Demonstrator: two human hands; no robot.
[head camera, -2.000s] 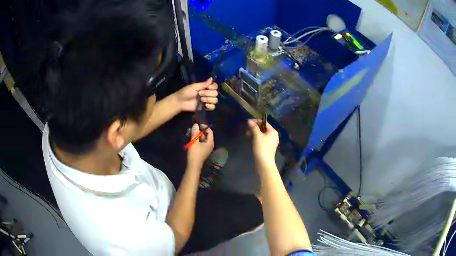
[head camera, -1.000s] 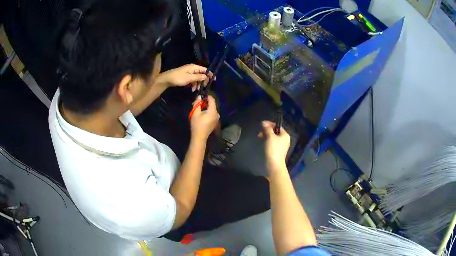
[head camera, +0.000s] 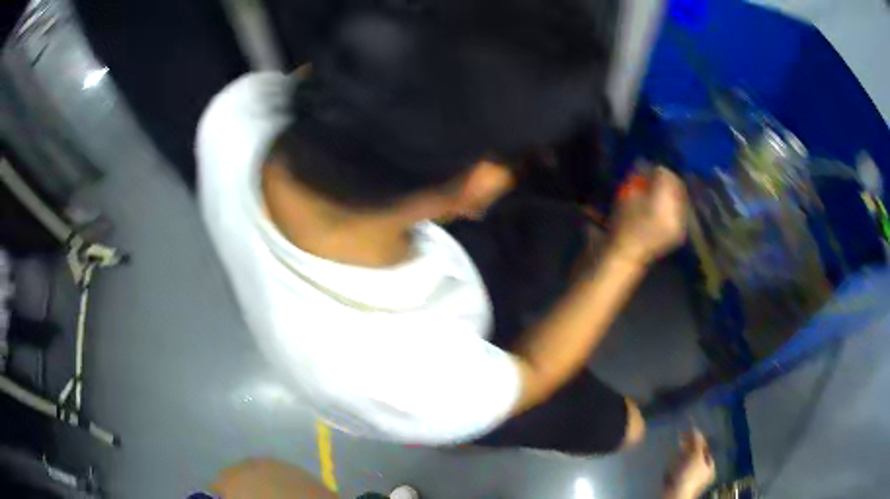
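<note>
The frame is strongly blurred. My right hand (head camera: 693, 468) is small at the bottom right edge, with fingertips up; whether it holds anything cannot be told. A skin-coloured shape at the bottom left looks like part of my left arm (head camera: 273, 479); my left hand itself is not seen. The blue machine station (head camera: 771, 195) stands at the upper right, with its silver parts and scraps smeared by blur.
A seated person in a white shirt (head camera: 361, 341) fills the middle, one hand raised at the station with a red-orange item (head camera: 632, 187) at it. Cream rack tubes (head camera: 80, 331) stand at the left. A yellow line (head camera: 326, 456) marks the grey floor.
The view has swung left, so the person and station appear further right. My right hand has dropped to the bottom edge. The dark strands seen in it before no longer show clearly.
</note>
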